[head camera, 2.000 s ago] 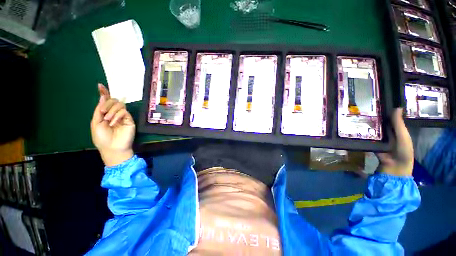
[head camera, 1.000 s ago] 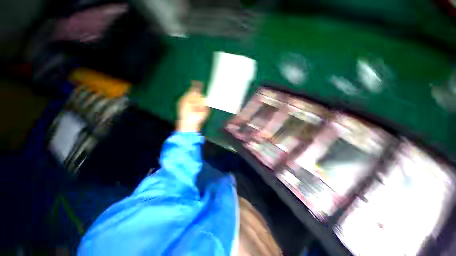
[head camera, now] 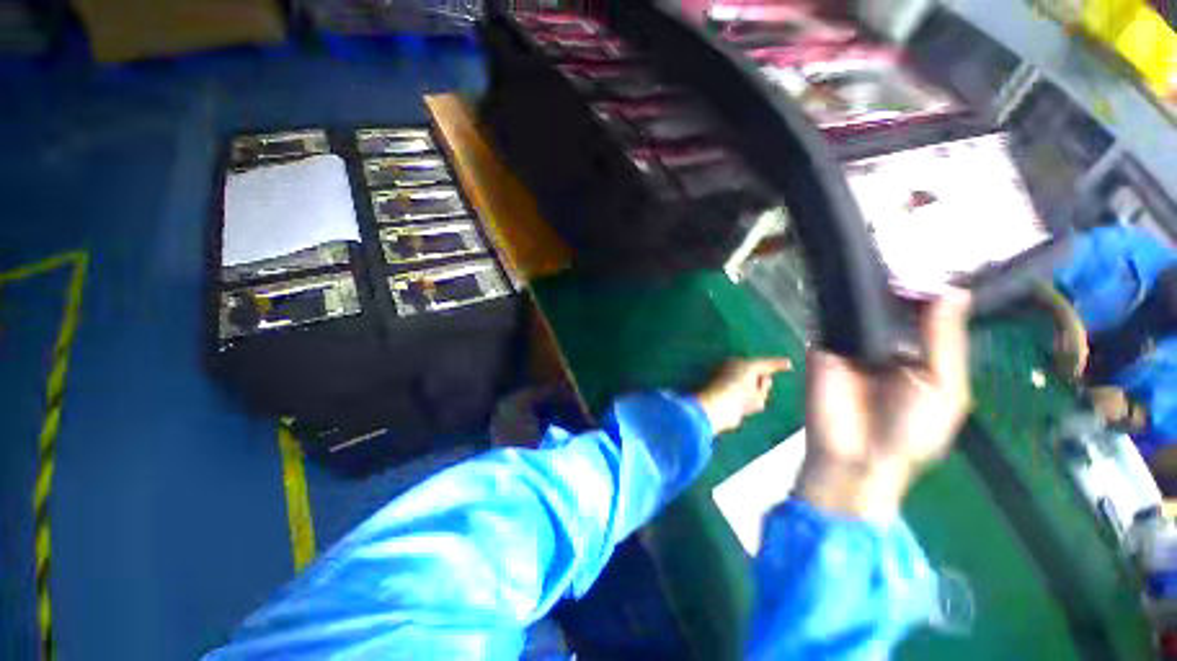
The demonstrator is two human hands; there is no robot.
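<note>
The black foam tray [head camera: 839, 245] is raised and tilted, blurred, with phone frames [head camera: 949, 213] showing bright centres and pinkish edges. My right hand [head camera: 884, 400] grips its near end, fingers up against the black edge. My left hand [head camera: 742, 391] is small, lower left of the tray, over the green mat, index finger pointing right and other fingers curled. Whether it holds anything small cannot be told. A white sheet [head camera: 762, 491] lies on the mat, partly hidden by my right hand and sleeve.
Stacked black trays with frames [head camera: 432, 242] stand at left on the blue floor, a white sheet [head camera: 291, 207] on one. More pink-edged frames [head camera: 645, 116] lie in dark trays behind. A brown board edge [head camera: 497, 194] runs beside the mat [head camera: 633, 323]. Another person's blue sleeve [head camera: 1116, 278] is at right.
The view has swung left towards the floor stacks. The tray has gone from low over the bench edge to raised and tilted, with my right hand now visible on it.
</note>
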